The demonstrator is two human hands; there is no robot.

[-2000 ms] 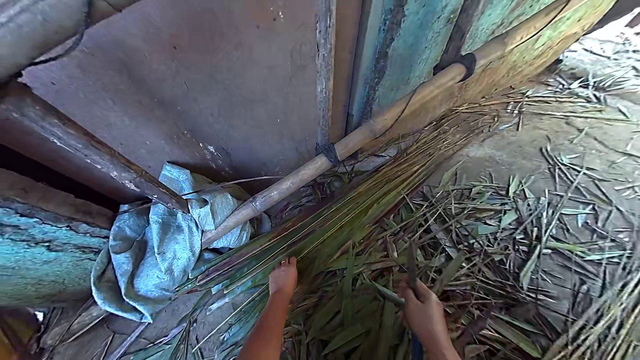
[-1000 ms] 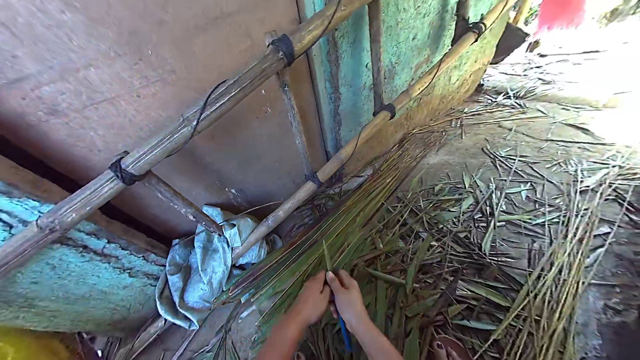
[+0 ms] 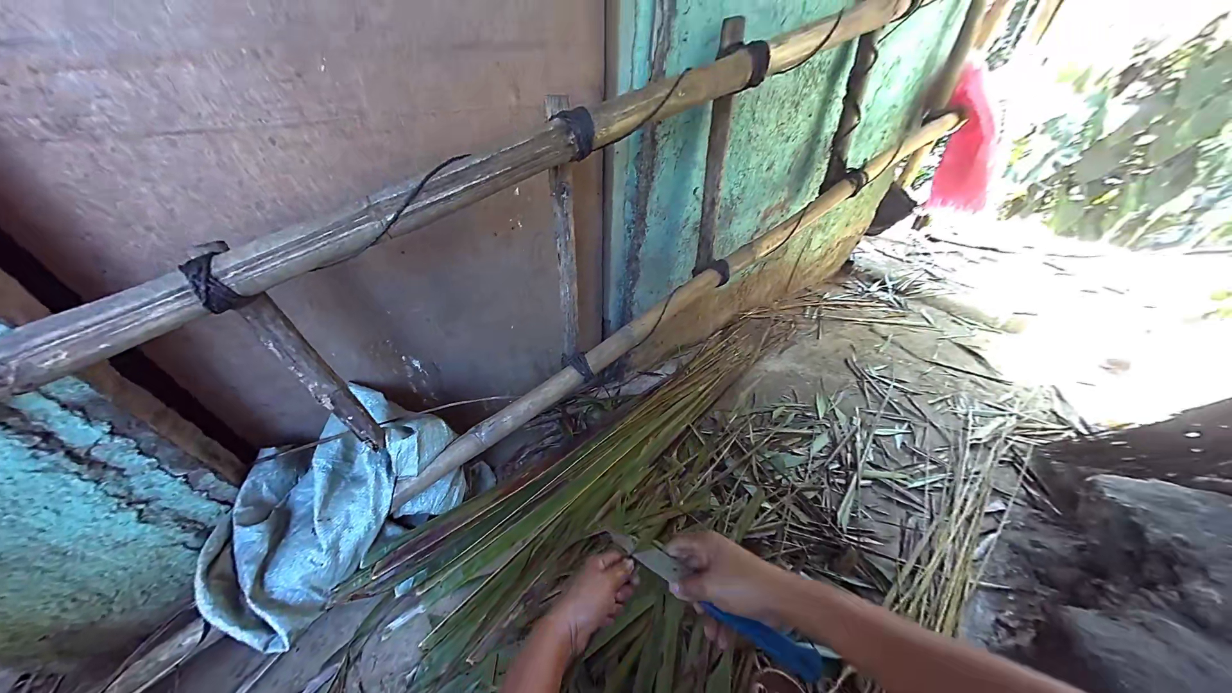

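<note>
My left hand [image 3: 595, 592] is closed at the lower middle, its fingers around what looks like a narrow leaf or strip. Close beside it on the right, my right hand [image 3: 717, 577] grips a knife, whose flat grey blade [image 3: 656, 560] points up and left toward the left hand. A blue cloth or handle part [image 3: 765, 640] hangs below the right hand. Behind both hands lies a long bundle of green and purplish leaves [image 3: 577, 491], running up to the right along the wall. Cut leaf pieces [image 3: 818, 462] cover the ground to its right.
A lashed bamboo rail [image 3: 414, 207] crosses in front of the brown and turquoise wall [image 3: 770, 164]. A pale woven sack [image 3: 298, 529] lies at its foot, lower left. Thin stripped stalks [image 3: 948, 539] lie at the right, near rough stone [image 3: 1155, 558]. A red cloth [image 3: 965, 144] hangs at the far end.
Two seconds ago my hands were well apart; a second ago they were together. Now they are slightly apart, with the blade between them. The view has swung upward and right.
</note>
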